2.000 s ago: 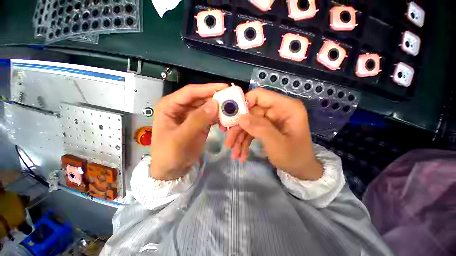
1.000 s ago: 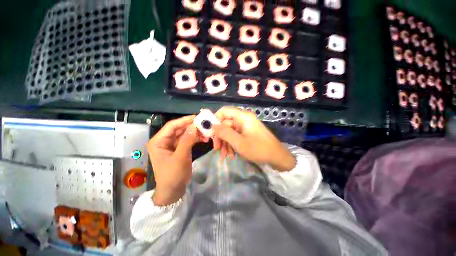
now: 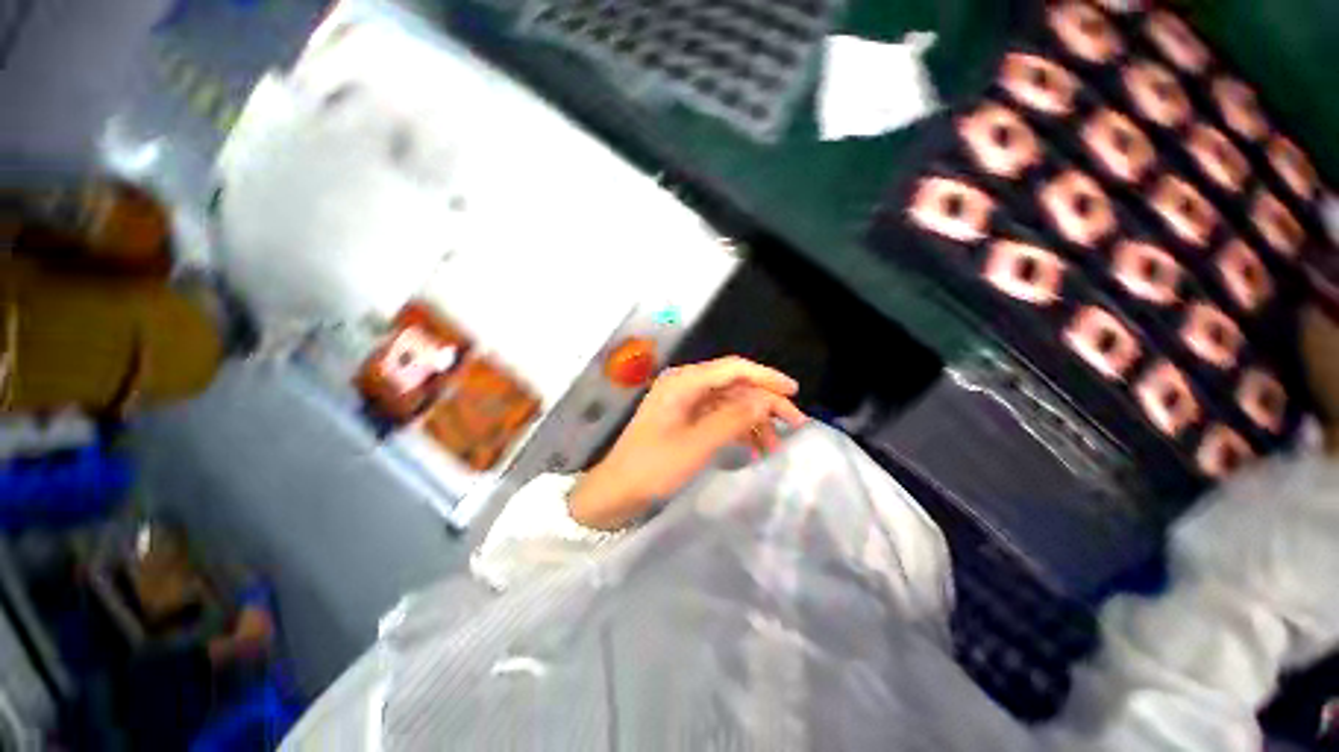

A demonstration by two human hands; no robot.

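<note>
My left hand [image 3: 690, 438] is in front of my smock, fingers curled and blurred; I cannot tell whether it holds something. My right hand [image 3: 1323, 353] is mostly cut off at the right edge, over the tray side; its fingers cannot be made out. Pink-edged white housings [image 3: 1103, 341] with dark round centres sit in rows in the black parts tray [image 3: 940, 301]. One housing [image 3: 417, 360] sits in the left block of the orange-brown fixture nest [image 3: 482, 411]; the right block shows no housing.
The white bench machine [image 3: 485, 191] is at the left, with its red-orange emergency stop [image 3: 632, 362] near my left hand. Spare blister trays [image 3: 705, 52] and a crumpled white wipe [image 3: 875, 85] are at the top. A clear insert tray [image 3: 1028, 419] lies below the black tray.
The view has turned and swung left, bringing the machine nearer the middle. My hands have parted; my right hand has moved far right. The housing held between them is no longer visible.
</note>
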